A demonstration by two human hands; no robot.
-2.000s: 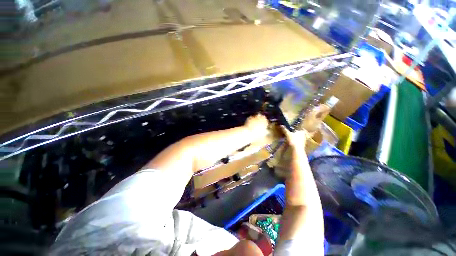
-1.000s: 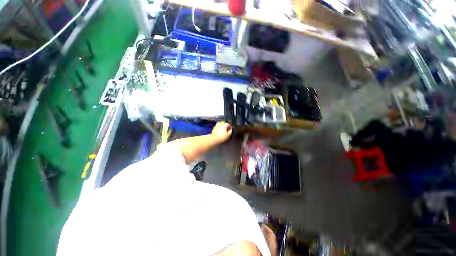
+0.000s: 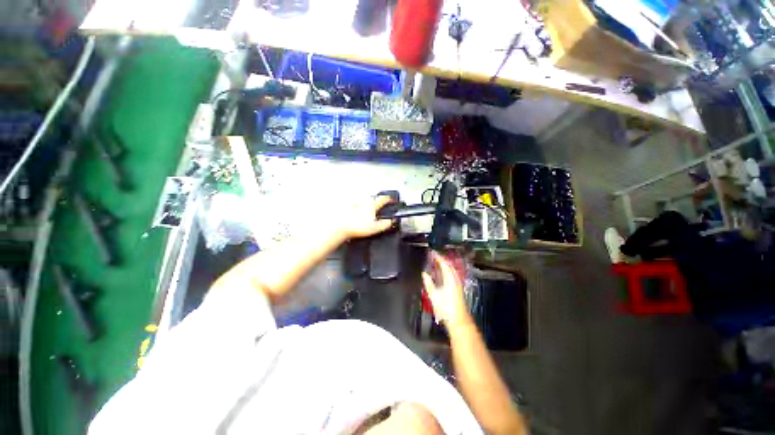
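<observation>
My left hand point(image 3: 374, 217) is at the bench's near edge, its fingers closed on a black control box housing point(image 3: 411, 210) that lies crosswise. My right hand point(image 3: 445, 290) reaches up from below, its fingers at the lower end of an upright black housing point(image 3: 443, 219), and seems to grip it. The two housings touch or overlap. More dark housings point(image 3: 384, 256) show just below my left hand; what supports them is hidden. The picture is blurred, so the fingertips are unclear.
Blue parts bins point(image 3: 355, 133) with screws stand behind, a pale screw tray point(image 3: 399, 113) above them. A small white tray point(image 3: 496, 223) and a carton of black parts point(image 3: 545, 205) are right. A green conveyor point(image 3: 157, 110) runs left; a red stool point(image 3: 658, 287) stands far right.
The view has turned from the wire shelf to the bench and come closer. My right hand has come into view at the housings. One housing now lies crosswise by my left hand.
</observation>
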